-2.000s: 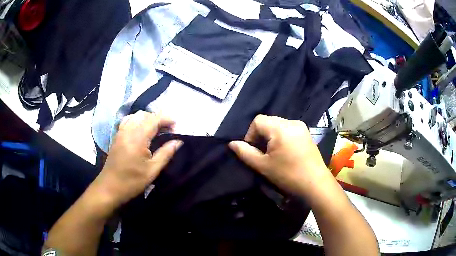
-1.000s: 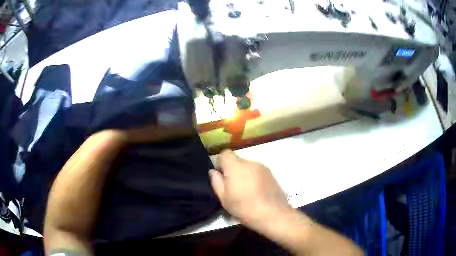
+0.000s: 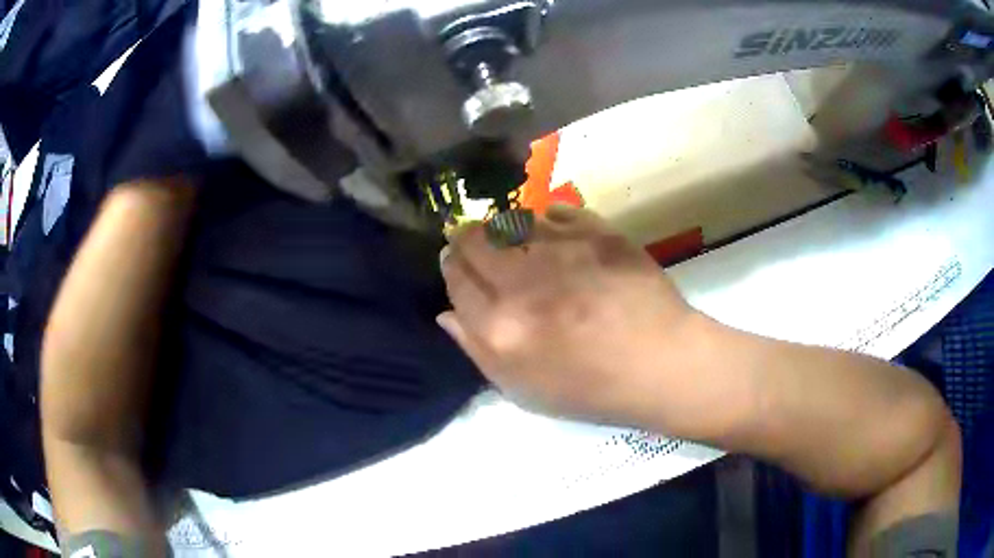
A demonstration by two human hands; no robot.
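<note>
A large navy-black cloth (image 3: 316, 338) lies left of the needle area and over the table's front edge, with soft folds. My right hand (image 3: 556, 294) is at the cloth's right edge, close by the presser foot area, its fingers bent beside a small ridged metal knob (image 3: 509, 227). Whether the fingertips pinch the cloth is not clear. My left forearm (image 3: 104, 327) reaches up along the left side of the cloth; the fingers are hidden at the cloth and machine head. The needle is hidden under the head, by yellow-green light.
The sewing machine arm (image 3: 698, 55) crosses the top, with a shiny round knob (image 3: 496, 107) on its head. Orange tape (image 3: 542, 180) and a red strip (image 3: 676, 246) are on the bed. Snips (image 3: 867, 177) lie under the arm. The white table (image 3: 512, 469) has printed ruler markings.
The view has come closer to the machine head. The cloth went from both hands to the machine bed. My right hand has moved up to the presser foot area.
</note>
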